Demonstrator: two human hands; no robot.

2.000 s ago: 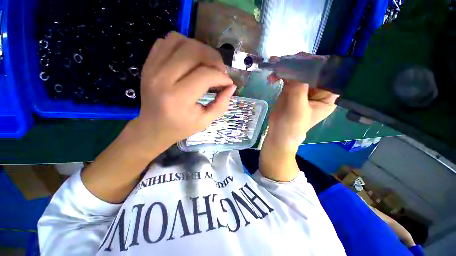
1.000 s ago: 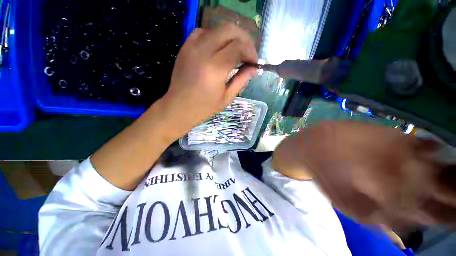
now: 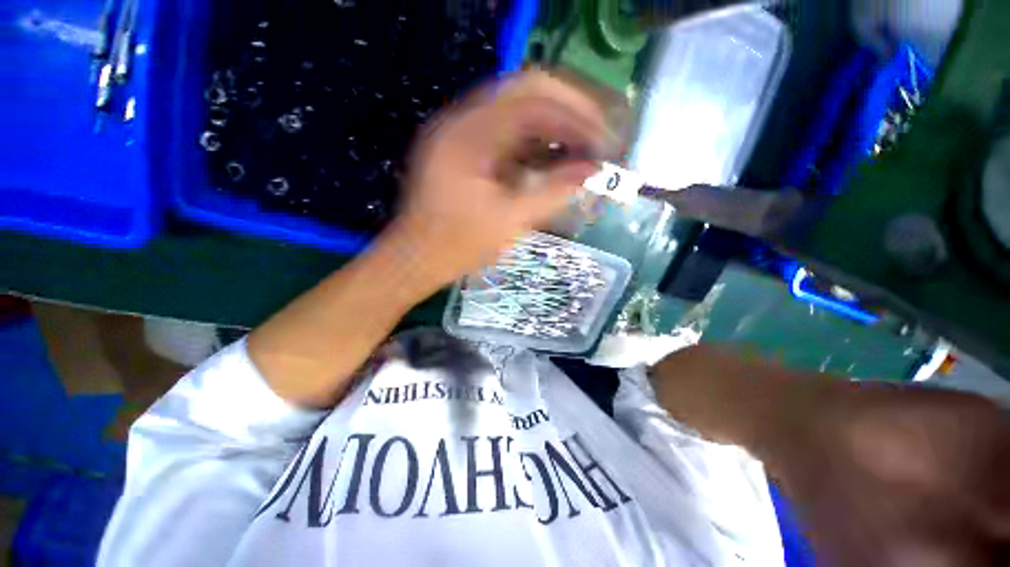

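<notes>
My left hand [image 3: 504, 161] is blurred beside the small bright holder [image 3: 611, 181], fingers curled; whether it holds a part cannot be told. The holder has a dark hole and sits at the tip of the grey press tool [image 3: 731, 206], which comes from the dark-green press [image 3: 842, 166]. My right hand [image 3: 897, 471] is a dark blur at the lower right, cut off by the edge; its fingers cannot be made out. The clear parts tray [image 3: 616, 290] full of silver pins [image 3: 537, 288] lies near the shirt.
The large blue bin [image 3: 266, 225] with scattered rings [image 3: 290, 122] stands left. A second blue bin [image 3: 67, 227] at far left holds a few long silver pieces [image 3: 111, 72]. A long clear box [image 3: 709, 94] lies beyond my left hand. A right-hand blue bin [image 3: 899, 94] holds silver parts.
My right hand has left the press tool area and swung to the lower right. My left hand moved in to the tool tip, then slightly back from the holder. The view has shifted left.
</notes>
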